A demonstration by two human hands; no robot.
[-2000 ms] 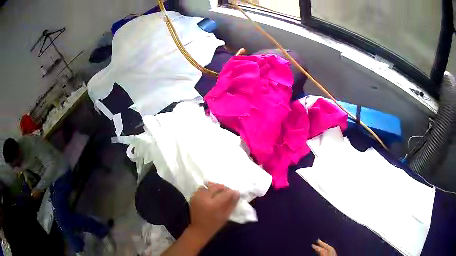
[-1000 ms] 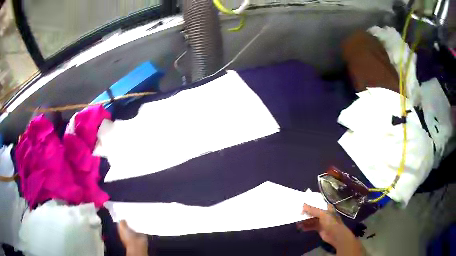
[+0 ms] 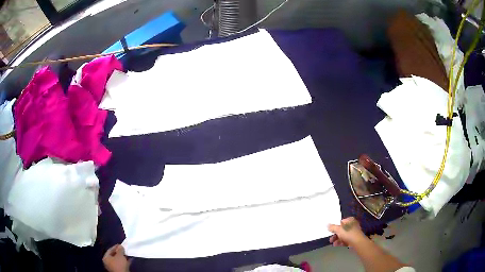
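Note:
A white garment panel lies spread on the dark purple table cover in front of me, with a thin seam line running lengthwise. My left hand pinches its lower left corner. My right hand holds its lower right corner, with fingertips at the edge. A second stack of white panels lies flat behind it. The steam iron, with a dark red-brown handle, rests to the right of the near panel, its yellow hoses running up. Neither hand touches it.
Crumpled magenta fabric and a white pile lie at the left. A blue block and ribbed grey duct stand at the back. At the right are a rounded white pile and brown cloth.
The view has swung from the left piles to the table. The near panel, narrow and folded-looking a second ago, is now spread wider. My hands hold its near corners; the iron stays beside it.

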